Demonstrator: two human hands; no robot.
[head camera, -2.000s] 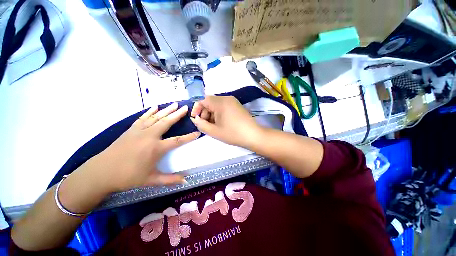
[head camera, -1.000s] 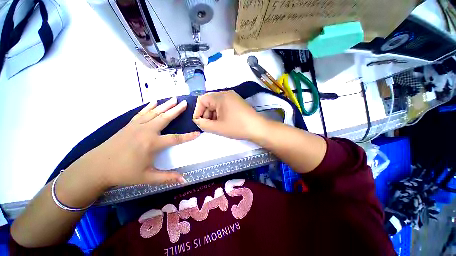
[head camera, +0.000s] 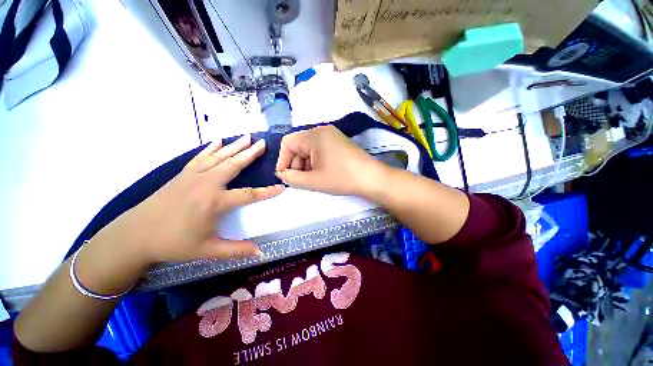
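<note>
The dark band (head camera: 163, 171) lies curved on the table beneath the sewing machine's grey-blue ribbed foot attachment (head camera: 274, 104). My left hand (head camera: 187, 207) lies flat on the band with fingers spread, left of that attachment, pressing it down. My right hand (head camera: 322, 161) is curled on the band just right of my left fingertips, thumb and index finger pinched together at the band's near edge. A pale strip (head camera: 408, 146) runs along the band's right end. No label shows; the stitching point is partly hidden.
Snips (head camera: 379, 101) and scissors with yellow and green loops (head camera: 438, 129) lie behind my right forearm. A cardboard note (head camera: 401, 28) with a mint green block (head camera: 485, 48) leans behind them. Pale and dark strips (head camera: 44, 57) lie far left. Blue crates (head camera: 566, 225) stand below right.
The machine and tabletop things sit slightly higher in the picture as the view shifts. My right hand has moved slightly along the band and its fingers stay curled. My left hand stays spread on the band.
</note>
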